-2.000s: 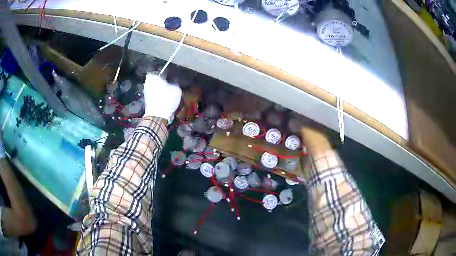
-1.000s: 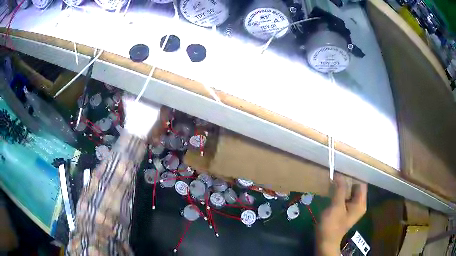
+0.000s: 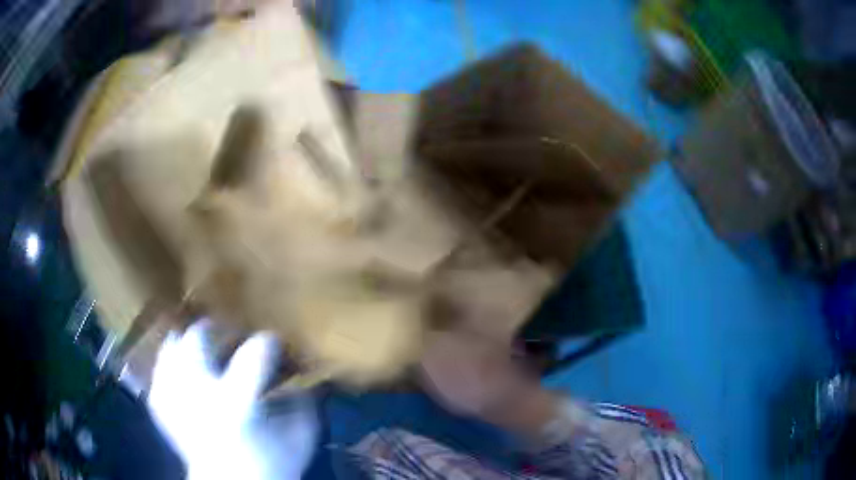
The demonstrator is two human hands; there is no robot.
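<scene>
The view is strongly blurred. A large pale bag or carton (image 3: 108, 225) full of cardboard pieces (image 3: 366, 337) fills the left and middle. My left hand (image 3: 225, 403), in a white glove, is at its near left edge. Its thumb and fingers are spread, and no held thing shows. My right hand (image 3: 479, 370), bare, is at the near edge of the cardboard, right of the middle. Its fingertips are lost in blur, so its grip is unclear. An open brown carton (image 3: 601, 141) stands just beyond the pieces.
The bright blue floor (image 3: 704, 328) shows behind and to the right. A dark green thing (image 3: 601, 291) lies beside the brown carton. Another cardboard carton (image 3: 741, 173) stands at the upper right, with blurred yellow and green things (image 3: 695, 47) beyond it.
The view has swung from the bench with motors to the floor and cardboard. My left hand has left the motor pile. The flat cardboard by my right hand can no longer be told apart.
</scene>
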